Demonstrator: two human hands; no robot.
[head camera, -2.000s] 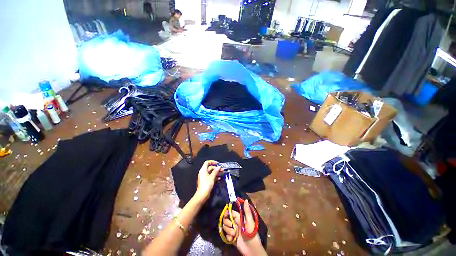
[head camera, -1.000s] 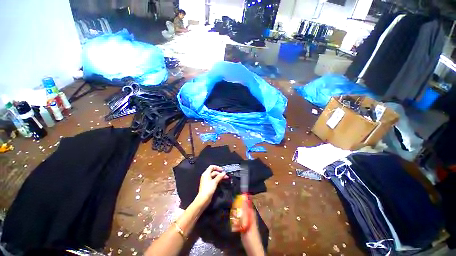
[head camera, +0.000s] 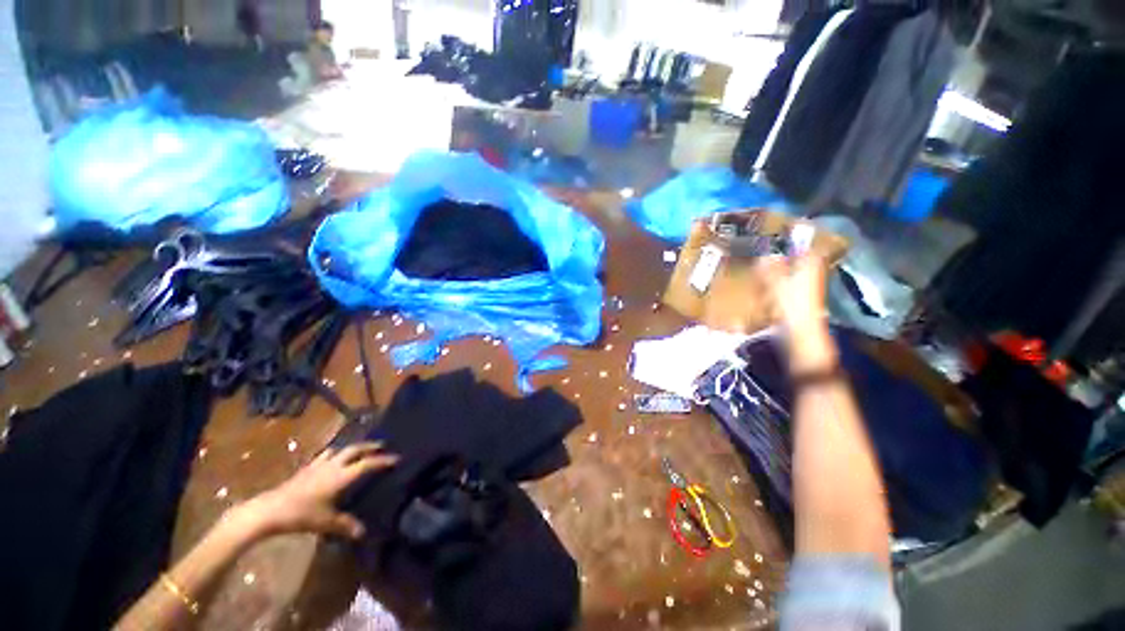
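Note:
A black garment (head camera: 481, 505) lies bunched on the brown table in front of me. My left hand (head camera: 327, 493) rests on its left edge with the fingers apart. The scissors (head camera: 693, 508), with one red and one yellow handle loop, lie on the table right of the garment. My right hand (head camera: 793, 293) is stretched out at the front side of the open cardboard box (head camera: 722, 274). The hand is blurred, and I cannot tell if it holds anything.
An open blue bag (head camera: 494, 308) with black cloth inside stands behind the garment. Black hangers (head camera: 265, 333) lie left of it. A black garment stack (head camera: 105, 481) is at left. The navy trousers stack (head camera: 919, 431) lies under my right forearm, beside a white piece (head camera: 672, 358).
The scissors have left my right hand and lie on the table. My right arm has reached out to the box. My left hand has let go of the pale tag and moved left. The view has turned right.

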